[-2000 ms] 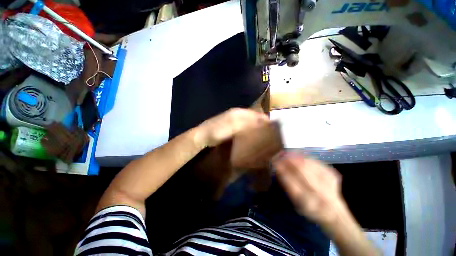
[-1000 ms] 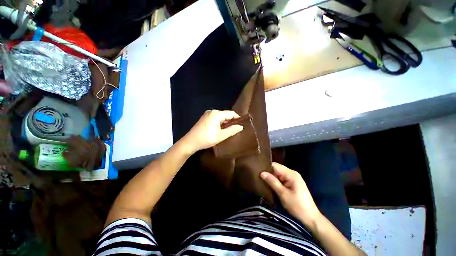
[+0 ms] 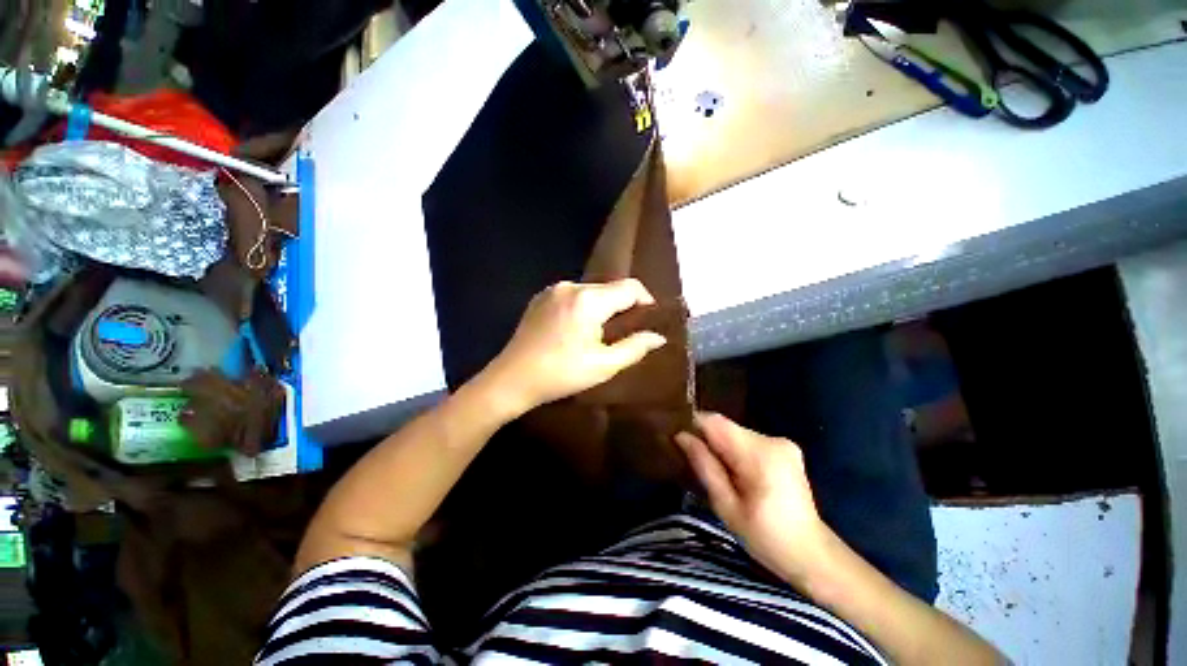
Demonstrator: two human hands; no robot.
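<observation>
A black panel lies on the white machine table, its top end under the sewing machine's presser foot. A brown panel lies along its right side and runs from the foot down over the table's front edge. My left hand pinches the brown cloth between thumb and fingers near the table's front edge. My right hand pinches the brown panel's right edge lower down, above my lap. The cloth's lower end is dark and hard to make out.
Black-handled scissors and slim blue and yellow-green snips lie on the right of the bed. At the left are a grey fan-like device, a green-labelled bottle and a silvery plastic bag.
The hands were blurred and close together two seconds ago; now they are apart on the brown cloth. Since one second ago, the brown cloth's right edges have come together. The camera view has shifted.
</observation>
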